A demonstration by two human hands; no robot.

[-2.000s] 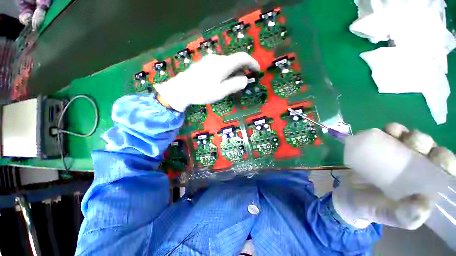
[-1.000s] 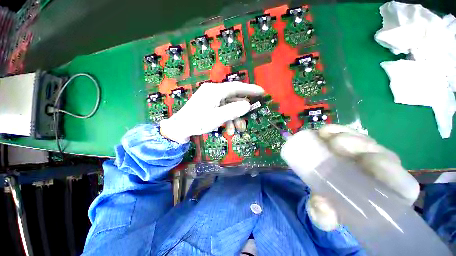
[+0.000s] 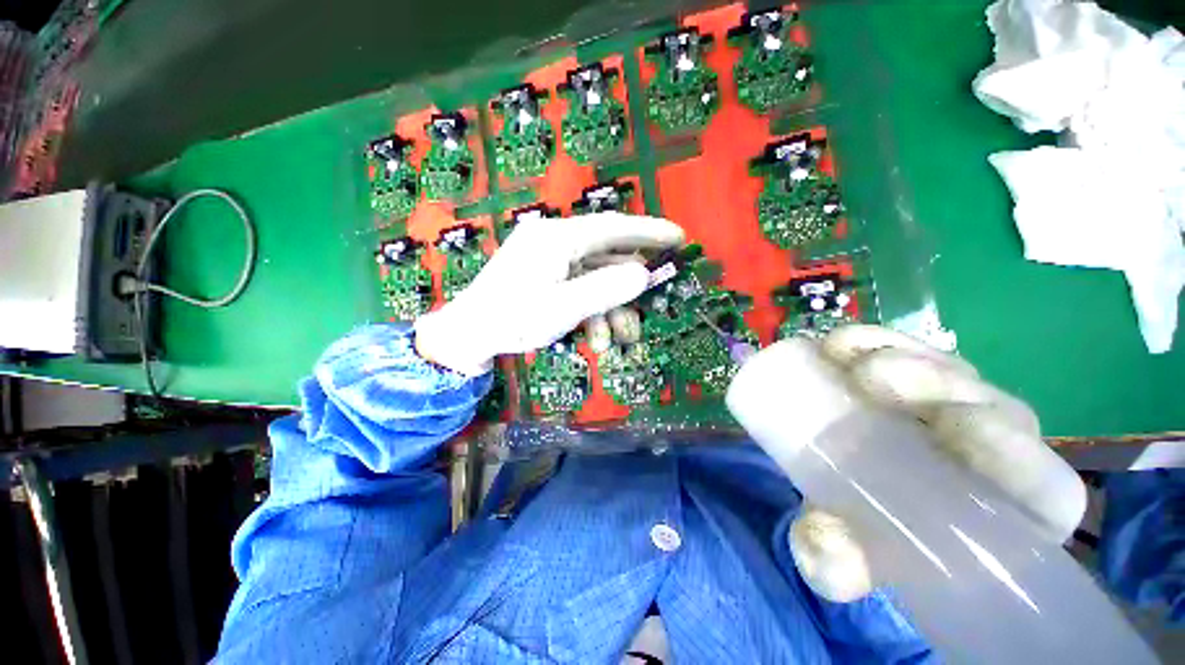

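My left hand [image 3: 552, 279], in a white glove, holds a green circuit board [image 3: 682, 312] by its black connector edge, tilted above the tray. My right hand [image 3: 942, 403], gloved, grips a large translucent whitish bottle [image 3: 897, 500]. Its thin needle [image 3: 717, 327] with a purple hub points at the face of the held board; whether the tip touches cannot be told. More boards lie in rows in the clear blister tray [image 3: 873, 260] over a red liner [image 3: 708, 208]. One pocket beyond the held board shows bare red. The held board hides part of the front row.
A crumpled white wipe [image 3: 1092, 169] lies on the green mat [image 3: 929, 169] at the right. A pale box instrument [image 3: 78, 273] with a looped grey cable [image 3: 250, 253] stands at the left. A dark green rail [image 3: 312, 65] runs along the back. A blue sleeve shows at the far right edge.
Since two seconds ago, the left hand has lifted a board from its pocket and the right hand has brought the needle leftward to it. Over the last second both hands have barely moved.
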